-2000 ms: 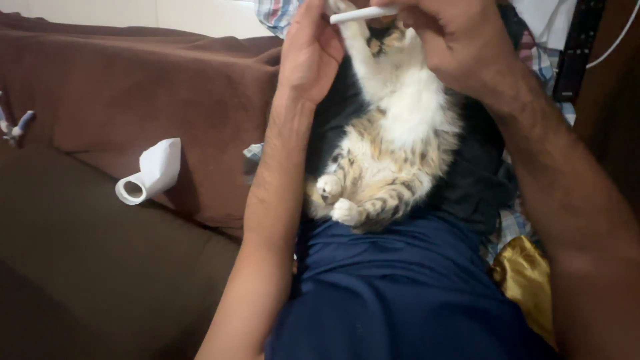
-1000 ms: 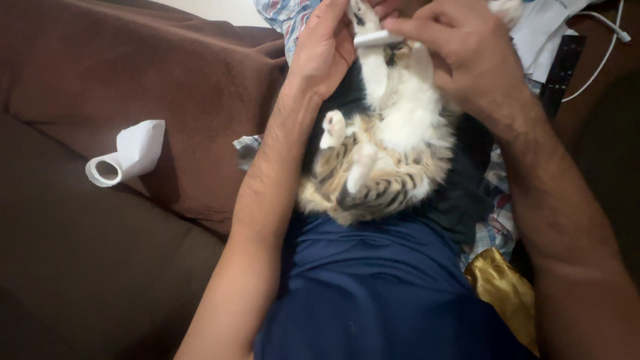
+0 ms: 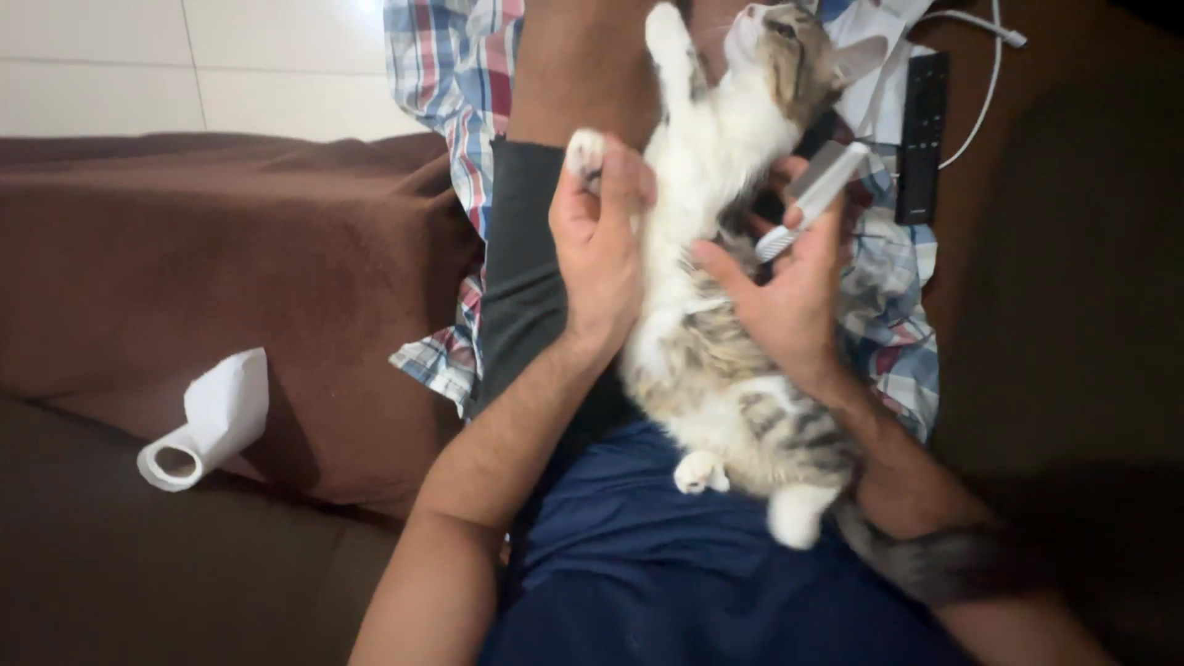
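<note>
A tabby-and-white cat (image 3: 712,305) lies belly up along my lap, its head at the top and its hind paws over my blue shirt. My left hand (image 3: 601,231) is closed around one of its front paws, whose white tip shows above my fingers. Against the cat's right-hand flank in the view rests my right hand (image 3: 795,277), which holds a slim white plastic tool (image 3: 823,194) with a clear part and a ridged end. What kind of tool it is, I cannot tell.
A partly unrolled white paper roll (image 3: 213,421) lies on the brown cover (image 3: 231,277) at left. A black remote control (image 3: 920,139), white papers (image 3: 869,102) and a white cable (image 3: 992,102) are at upper right. Plaid cloth (image 3: 888,314) lies beneath my legs.
My hands have come down from the cat's head area to its chest and side. The cat is stretched out more, with its face now uncovered. The view has shifted.
</note>
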